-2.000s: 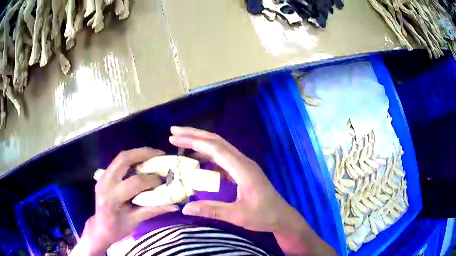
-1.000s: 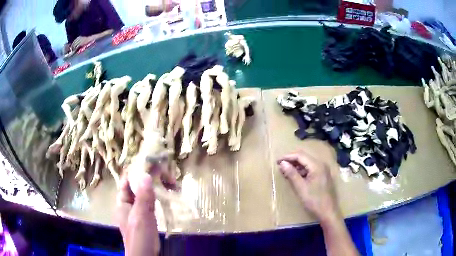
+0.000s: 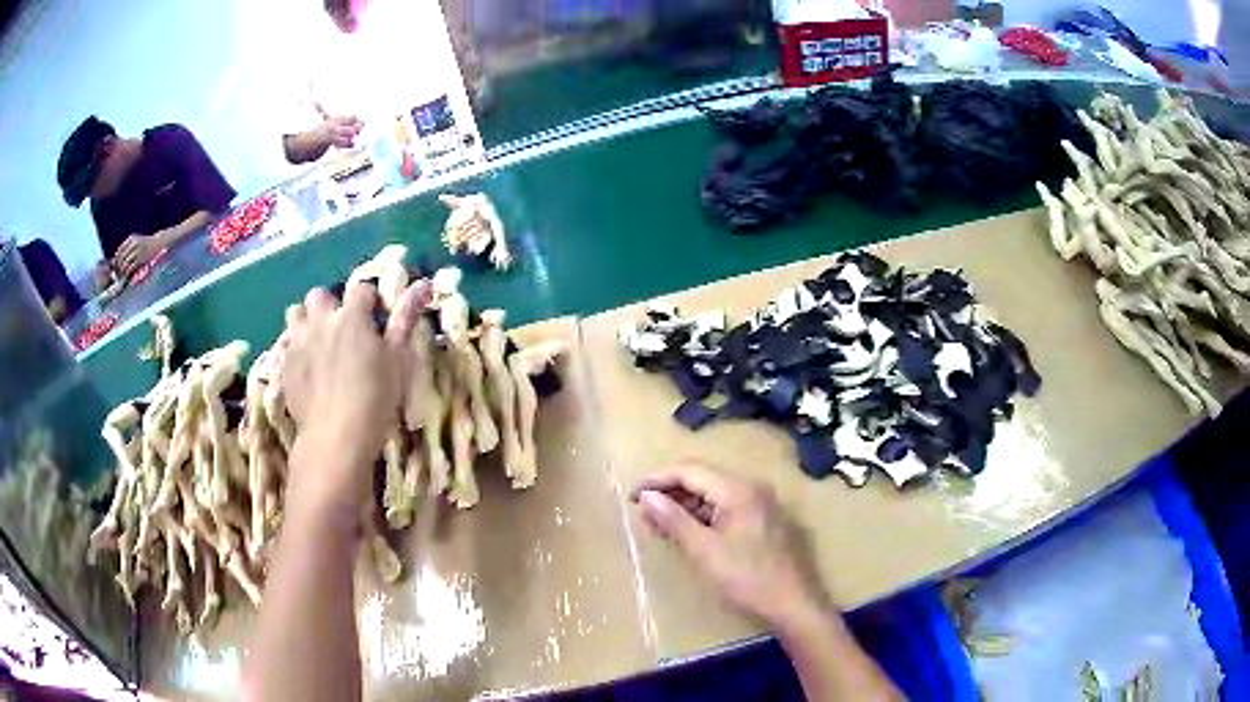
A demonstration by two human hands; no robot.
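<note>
My left hand (image 3: 350, 364) is over the row of cream leg parts (image 3: 199, 473) on the left of the cardboard. Its fingers cover the upper ends of several parts, and I cannot tell whether it grips one. My right hand (image 3: 727, 535) is above the cardboard in the middle, below the heap of black-and-cream hip pieces (image 3: 891, 364). Its fingers are curled with thumb and forefinger close together; whether something small is between them cannot be told. A looser heap of leg parts (image 3: 1165, 233) lies at the far right.
A green belt (image 3: 603, 247) runs behind the tan cardboard (image 3: 548, 590). It carries a cream torso piece (image 3: 474, 229) and black clumps (image 3: 877, 144). A glass-like panel stands at left. A blue crate (image 3: 960, 645) with a white liner is at lower right. People sit beyond the belt.
The view has shifted rightward. My left hand has moved from the front of the cardboard, where it held a blurred cream part, up onto the leg row. My right hand stays curled near the hip-piece heap.
</note>
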